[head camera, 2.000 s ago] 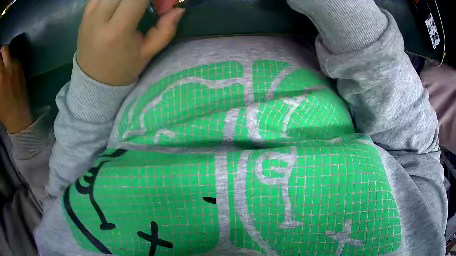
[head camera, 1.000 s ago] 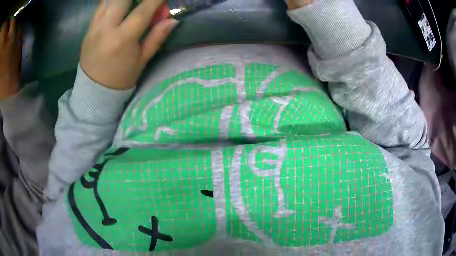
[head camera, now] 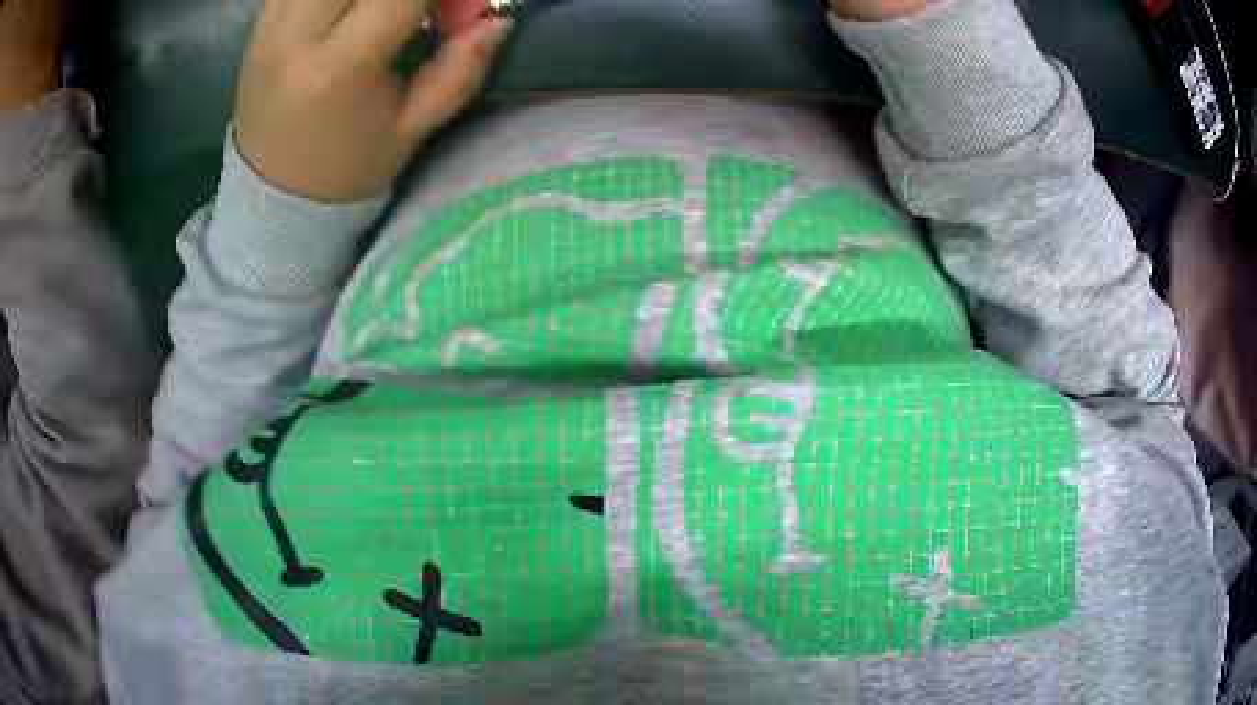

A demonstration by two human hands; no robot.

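Observation:
My left hand (head camera: 338,103) is at the upper left, its fingertips partly cut off by the top edge. Its thumb and fingers close around the red end (head camera: 462,13) of a unit, with a small bright glint beside it. Most of the unit is out of the picture. Only the wrist part of my right hand (head camera: 882,7) shows at the top edge, below it the grey sleeve cuff. Its fingers and anything in them are out of view.
A dark green bench (head camera: 662,55) crosses the top. At the upper right lies a black unit with a white printed label (head camera: 1201,99) and a red part. Another person's grey sleeve (head camera: 48,262) and hand (head camera: 28,53) are at the left edge. My printed sweatshirt fills the middle.
The unit at my left hand has moved up, so less of it shows than a second ago. My right wrist has shifted slightly right. The other person's arm at the left has moved farther in.

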